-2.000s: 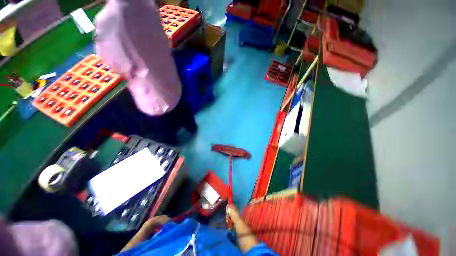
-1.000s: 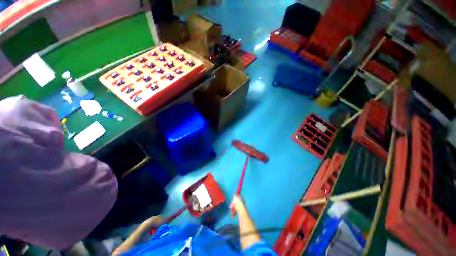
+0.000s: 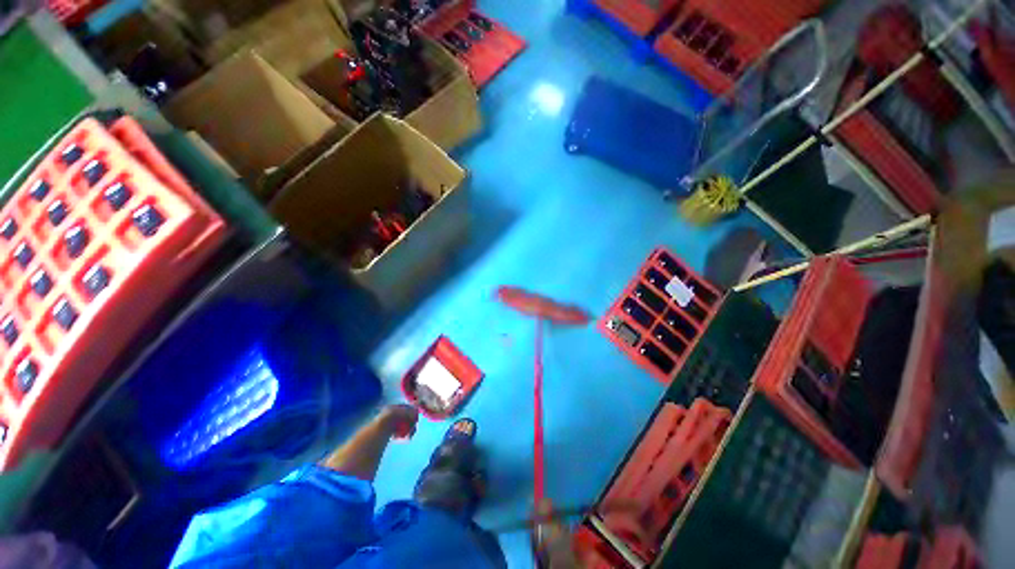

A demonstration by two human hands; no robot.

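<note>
A red broom (image 3: 543,305) has its wide head on the blue floor ahead, its thin stick running down towards me. My right hand (image 3: 557,542) is at the lower frame edge, blurred, closed around the stick. A red dustpan (image 3: 442,380) lies left of the broom head, holding a white paper (image 3: 436,380) and grey litter. My left hand (image 3: 395,425) is just behind the dustpan, closed at its handle, which is mostly hidden by the hand.
Open brown cartons (image 3: 373,206) stand ahead left, beyond a blue stool (image 3: 228,406) and stacked orange-red trays (image 3: 84,245). A red parts tray (image 3: 659,315) lies on the floor at right, beside a rack (image 3: 779,272). A blue trolley (image 3: 632,131) stands farther ahead.
The view has moved forward past the pink-sleeved worker, and the cartons and floor tray are nearer. My left hand is closer to the dustpan. The broom's stick now points more straight ahead.
</note>
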